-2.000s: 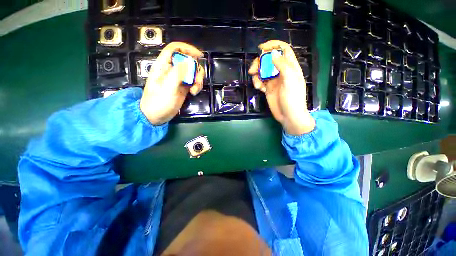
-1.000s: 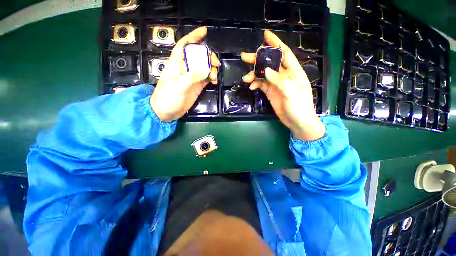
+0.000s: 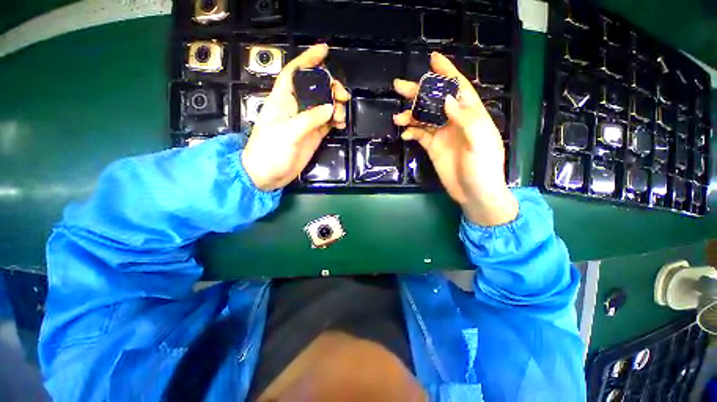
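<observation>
My left hand (image 3: pixel 291 133) holds a small watch head (image 3: pixel 314 85) in its fingertips, its black screen up with a small light mark on it. My right hand (image 3: pixel 460 137) holds another watch head (image 3: pixel 432 100), its dark screen showing small light icons or text, the thumb at its right edge. Both hands are bare and are over the large black tray (image 3: pixel 295 186). Gold, silver and dark watch heads (image 3: pixel 204 55) lie face down in the tray's left pockets.
A single silver-white watch piece (image 3: pixel 325 232) lies on the green mat (image 3: pixel 377 228) near me. Another black tray (image 3: pixel 621 149) lies at the right. A lower right tray (image 3: pixel 652 369) holds round pale pieces beside a small fan (image 3: pixel 682 286).
The left watch's screen has gone from blue to white to black with a small mark. The right one has gone from blue to dark with icons, and is now tilted. The view has shifted slightly.
</observation>
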